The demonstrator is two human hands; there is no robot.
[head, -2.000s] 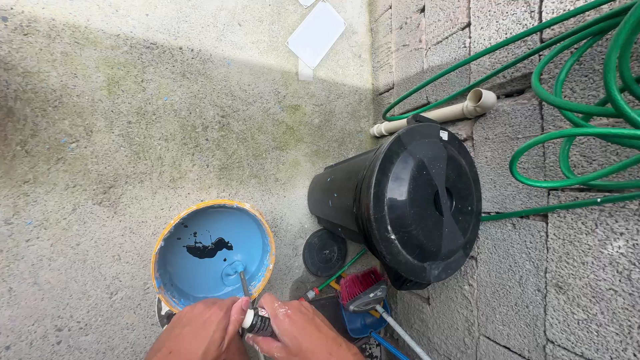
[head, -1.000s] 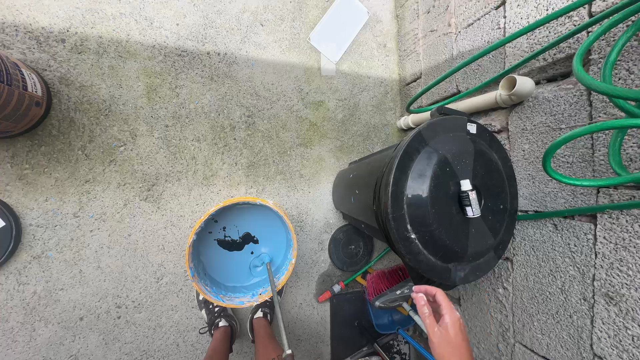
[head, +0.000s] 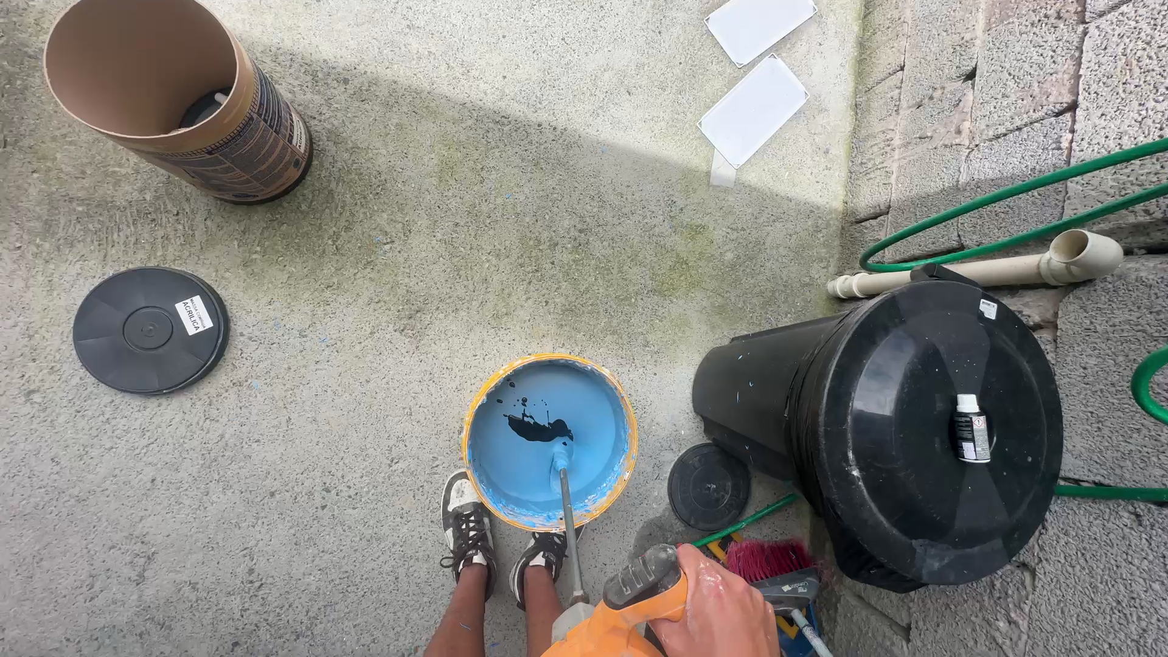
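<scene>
My right hand (head: 721, 604) grips the handle of an orange power mixer (head: 630, 607) at the bottom of the view. Its metal mixing shaft (head: 571, 529) reaches down into a bucket of blue paint (head: 484, 438) with an orange rim. A dark patch of black liquid (head: 538, 427) floats on the paint, beside the shaft. A small bottle with a white cap (head: 972, 429) lies on the lid of the black bin. My left hand is not visible.
A black bin (head: 944, 511) leans by the block wall (head: 1104, 365), near a beige pipe (head: 990, 272) and green hose (head: 1022, 187). A cardboard drum (head: 265, 146) and black lid (head: 151, 328) are at left. White sheets (head: 754, 109), a small lid (head: 709, 486) and a red-bristled broom (head: 766, 558) lie around.
Both hands were together at a small bottle over the bucket; then the bottle lay on the bin lid. The orange mixer has come into view in my right hand.
</scene>
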